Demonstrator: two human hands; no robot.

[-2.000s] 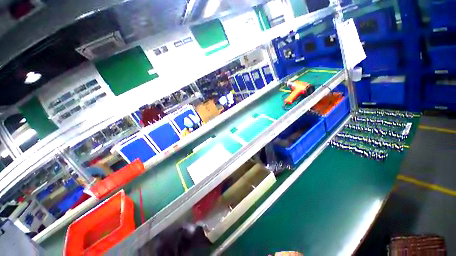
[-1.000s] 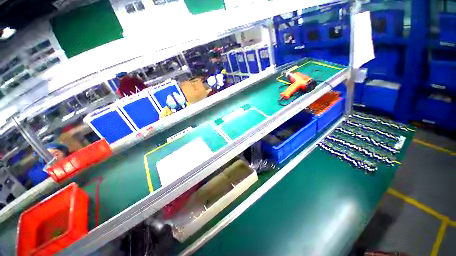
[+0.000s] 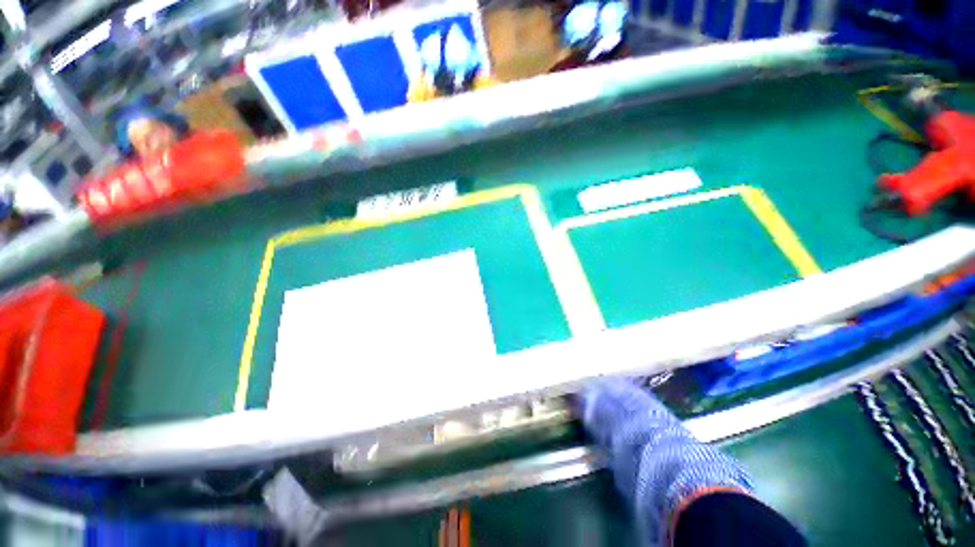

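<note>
A forearm in a blue-and-white striped sleeve (image 3: pixel 652 449) with an orange edge and a dark upper sleeve comes in from the bottom, right of centre. It looks like my right arm. It reaches under the shelf's front edge (image 3: pixel 748 321), which hides the hand, so its grip does not show. My left hand is not seen. The cream divided tray (image 3: pixel 492 420) shows partly under the shelf, beside the sleeve's end. Long black-and-white rows of parts (image 3: pixel 903 454) lie on the green bench at the right.
A white sheet (image 3: pixel 380 331) lies on the green upper shelf. A red-orange pistol-shaped tool (image 3: pixel 941 166) and its cable are at the shelf's right. A red crate (image 3: pixel 48 363) is at the left. A blue bin (image 3: pixel 823 342) is under the shelf. A person (image 3: pixel 150 134) is beyond the shelf.
The view has turned left and moved closer to the shelf. The striped sleeve has come in and reached under the shelf edge. The rows now show only at the right rim.
</note>
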